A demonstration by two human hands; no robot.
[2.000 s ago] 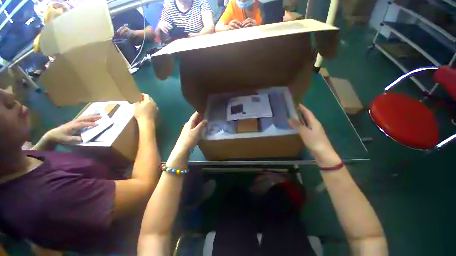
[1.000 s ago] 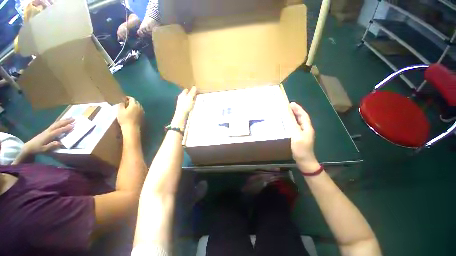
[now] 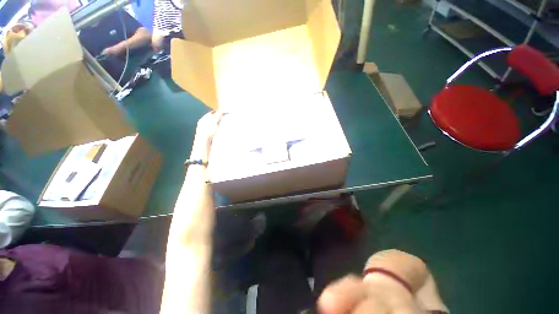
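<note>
An open mailer carton (image 3: pixel 279 179) stands on the green table in front of me, its lid (image 3: pixel 269 67) raised at the back. Its inside is washed out by glare; a pale piece (image 3: pixel 282 151) with dark patches beside it shows near the front. My left hand (image 3: pixel 207 132) is at the carton's left side near the lid hinge, its fingers on the edge. My right hand (image 3: pixel 374 294) is off the carton, low at the picture's bottom edge, blurred and partly cut off; its fingers and anything in them cannot be made out.
A second open carton (image 3: pixel 125 178) with white papers stands to the left, beside a person in a purple shirt (image 3: pixel 79 276). Cables (image 3: pixel 135 81) lie at the back left. A red chair (image 3: pixel 475 118) and a metal rack (image 3: pixel 484 37) stand right. Other people sit behind.
My right hand has let go of the carton's right side and dropped toward me. My left hand stays on the carton. The neighbour's hands have left the second carton. The view has shifted.
</note>
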